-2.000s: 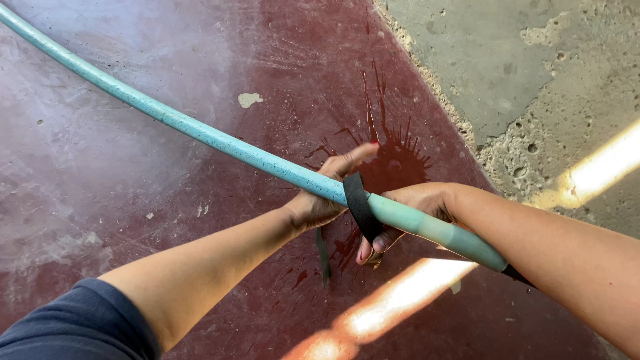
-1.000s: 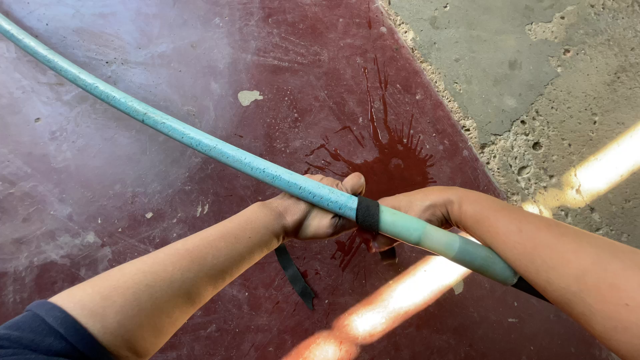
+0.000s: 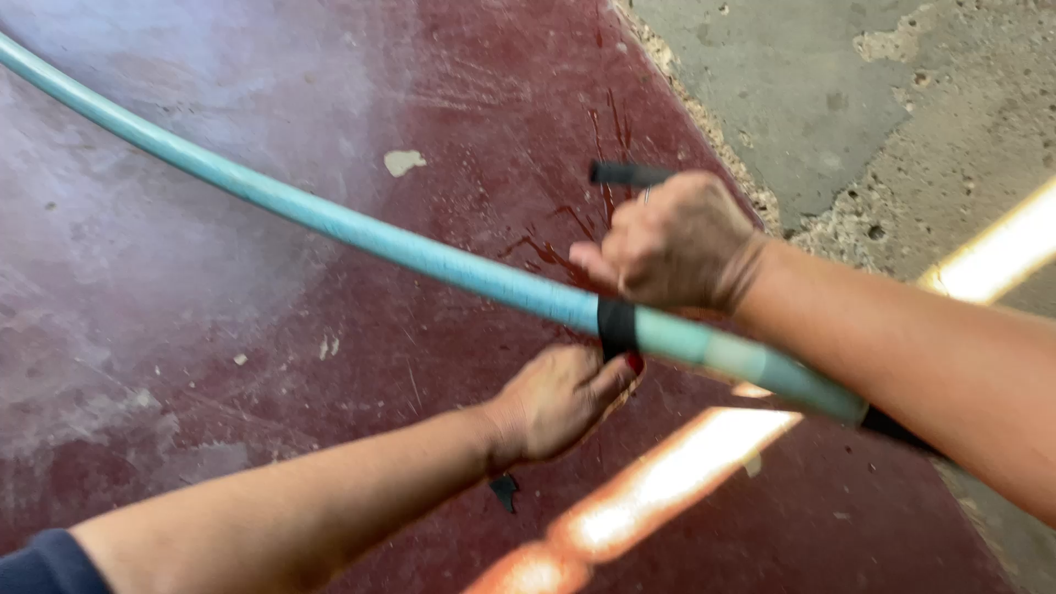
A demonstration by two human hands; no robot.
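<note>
A light-blue hose [image 3: 346,224] runs from the upper left down to the right, with a paler green section [image 3: 734,356] at its lower right end. Around the joint between the two sits a wrapped black strip [image 3: 617,326]. My left hand [image 3: 561,400] is just below that wrap, its fingers closed on the strip, whose short torn-looking end [image 3: 503,492] hangs under the wrist. Above the hose, my right hand [image 3: 672,239] is a fist around another length of black strip [image 3: 631,174], which sticks out to the left. That hand is slightly blurred.
Beneath the hose lies a dark red painted floor [image 3: 330,487] with a wet splash. Rough grey concrete [image 3: 792,99] borders it at the upper right. A bright band of sunlight [image 3: 652,487] crosses the floor. A black piece [image 3: 899,431] continues from the hose's lower right end.
My right hand has risen from the hose to above it, now with black strip in its fist. My left hand has moved from behind the hose to below the wrap.
</note>
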